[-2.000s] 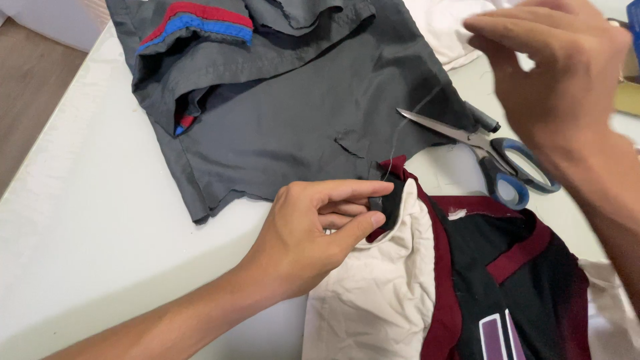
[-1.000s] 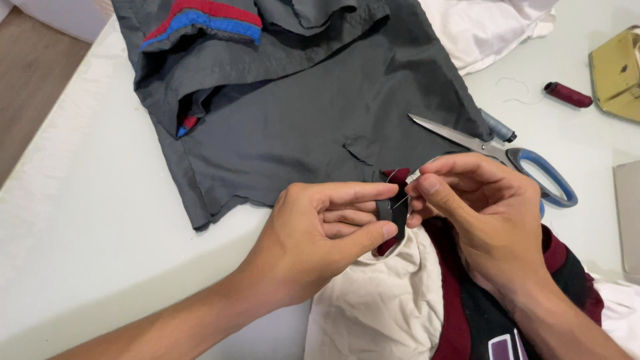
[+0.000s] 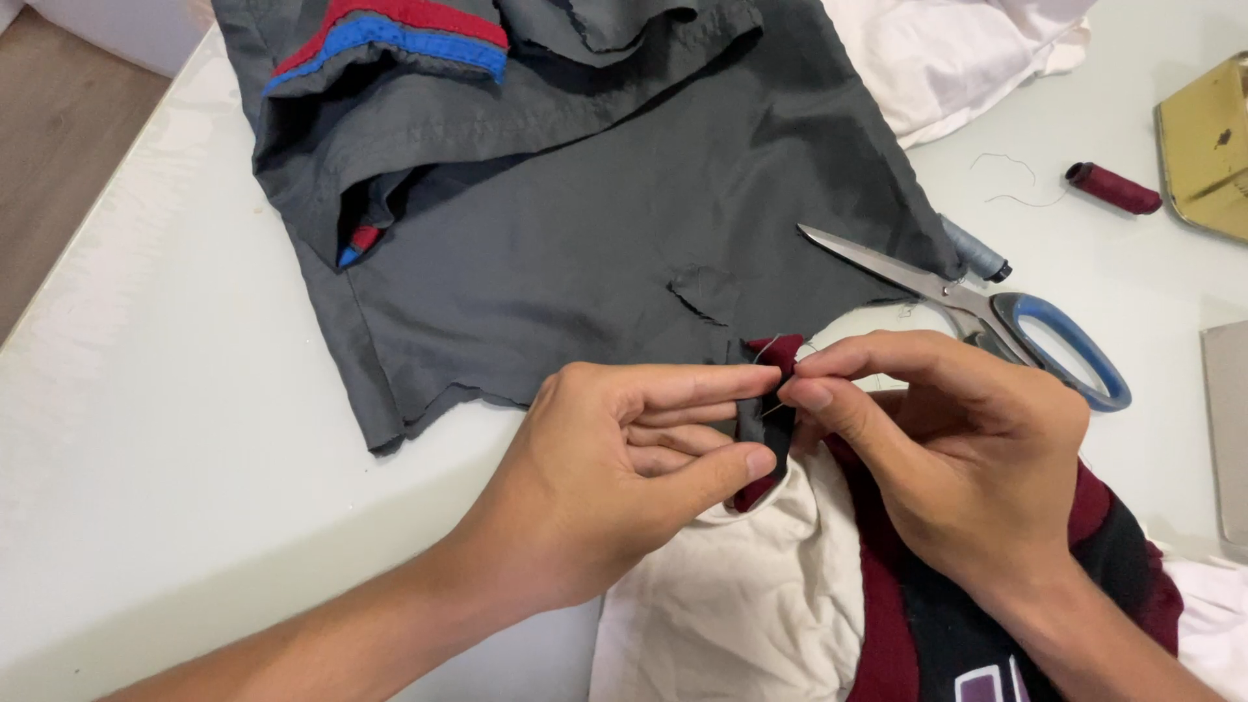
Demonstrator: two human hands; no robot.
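Observation:
My left hand [image 3: 624, 468] grips the folded edge of a garment, where a dark grey strip lies against black and maroon cloth [image 3: 770, 458]. My right hand [image 3: 936, 458] pinches a thin sewing needle [image 3: 775, 408] at that edge, its fingertips close to my left index finger. A fine thread shows at the fold. Below my hands spreads the garment's cream fabric [image 3: 751, 595], with maroon and black panels [image 3: 882, 585] partly hidden under my right hand. Dark grey fabric [image 3: 585, 263] with a small slit lies beyond my hands.
Scissors with blue-and-black handles [image 3: 1063, 341] lie partly on the grey fabric, beside a grey-blue thread spool [image 3: 975, 249]. Farther right are a maroon thread spool [image 3: 1113, 188] and a yellow metal object [image 3: 1209, 146]. White cloth [image 3: 955, 58] lies at the back; a flat grey object [image 3: 1227, 429] is at the right edge.
My right hand has come down from the raised position above the scissors to the cloth edge beside my left hand. My left hand has stayed almost in place.

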